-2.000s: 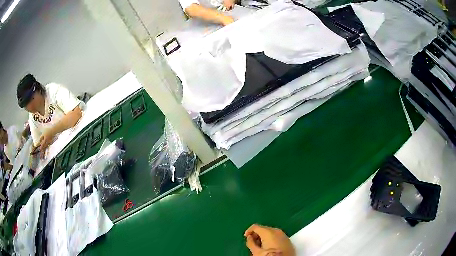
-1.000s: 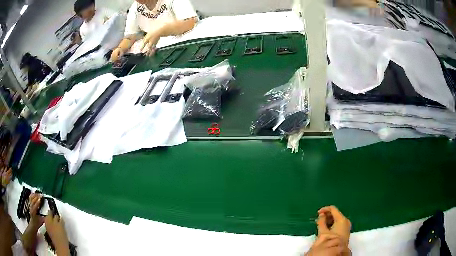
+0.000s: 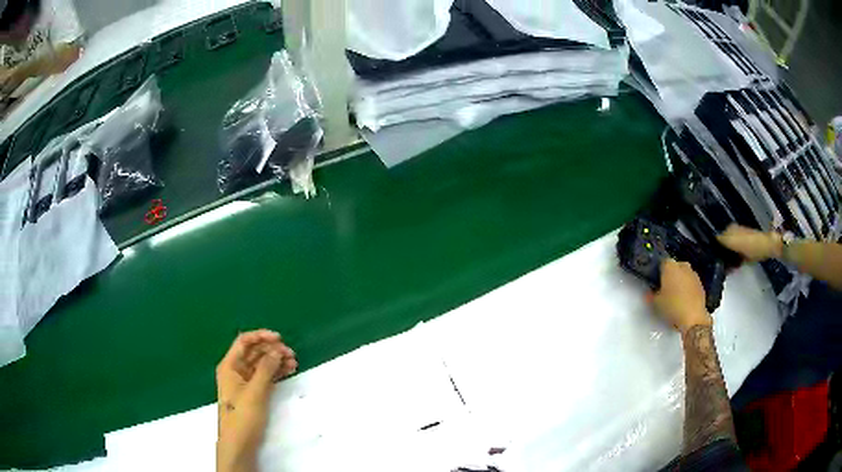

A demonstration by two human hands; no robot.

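Note:
A stack of black frames with yellow dots lies at the right on the white foam sheet. My right hand grips its near edge; the tattooed forearm reaches up from the bottom. My left hand is at the lower left, over the edge between sheet and green belt, with fingers loosely curled. No part shows in it, but a small strip could be hidden. Thin black strips lie loose on the sheet, and more dark bits are cut off by the bottom edge.
Another person's hand reaches in from the right beside the frames. Layered white packing sheets lie beyond the green belt. Clear bags, red pieces and a post are farther left. A red stool or crate is low right.
The view has swung back right. My hands, together a second ago, are now apart; my right hand has gone to the frames. Another person's hand has appeared beside them.

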